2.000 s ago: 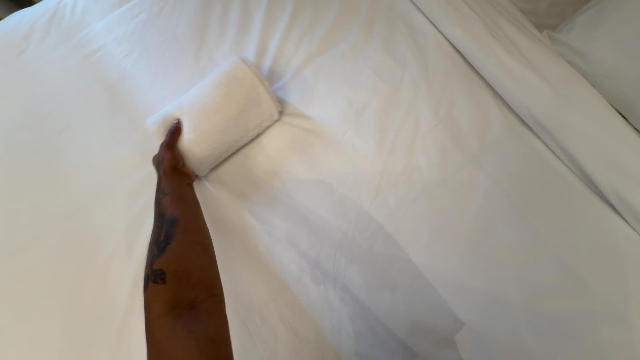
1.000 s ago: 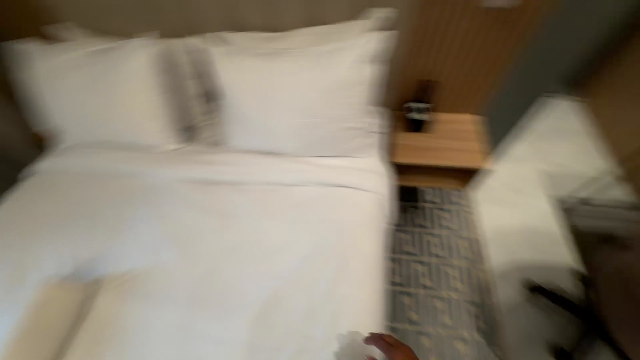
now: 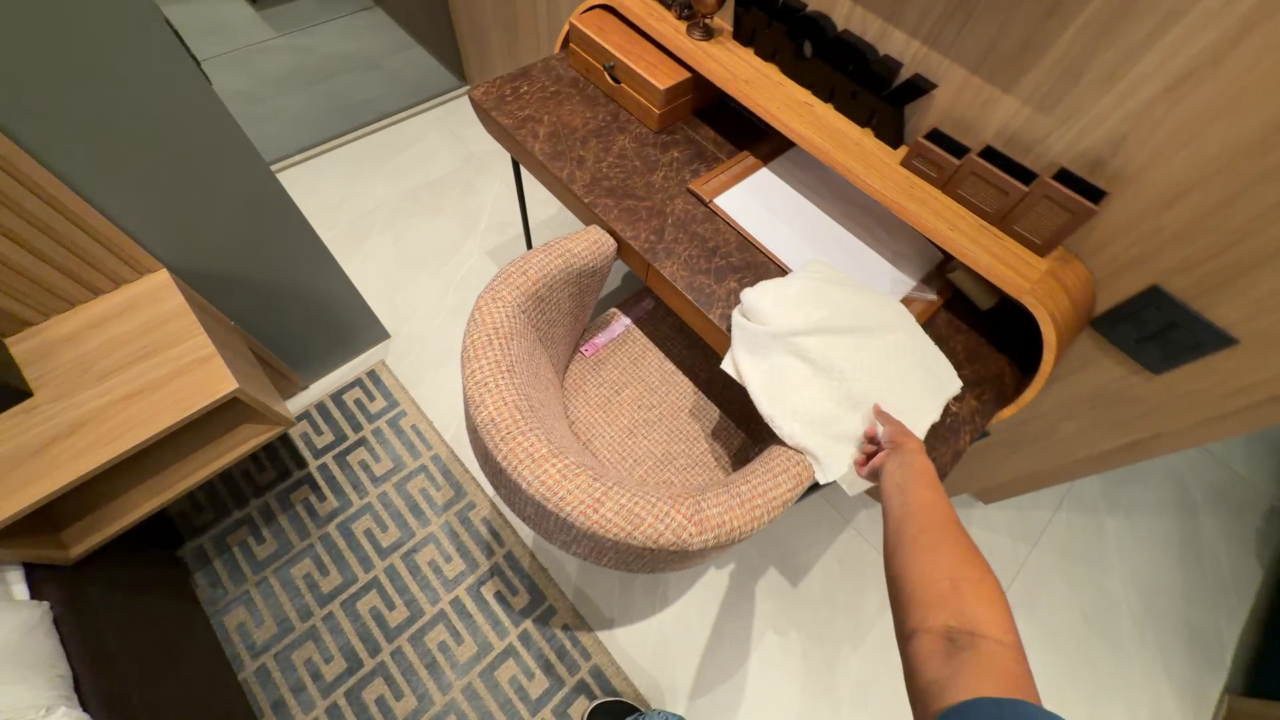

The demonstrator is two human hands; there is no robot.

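My right hand [image 3: 886, 446] grips the near edge of a white terry towel [image 3: 845, 360], thumb on top. The towel is spread loosely over the right part of a brown marbled desk [image 3: 655, 170], and its lower corner hangs at the end of the chair's backrest. Part of a white sheet in a leather desk pad [image 3: 815, 220] shows behind it. An upholstered tub chair [image 3: 640, 510] stands at the desk, with a pink strip [image 3: 608, 335] on its seat. My left hand is out of view.
A wooden box [image 3: 630, 65] sits at the desk's far left. Small brown holders [image 3: 990, 185] and black letters [image 3: 830, 65] stand on the curved wooden shelf. A wooden nightstand [image 3: 130, 370] is at left, above a patterned rug [image 3: 400, 580]. My shoe [image 3: 612, 709] shows at the bottom.
The view has swung from the bed to the desk. Two seconds ago a hand was on a folded white towel on the bed; now my right hand holds a loosely spread white towel over the desk.
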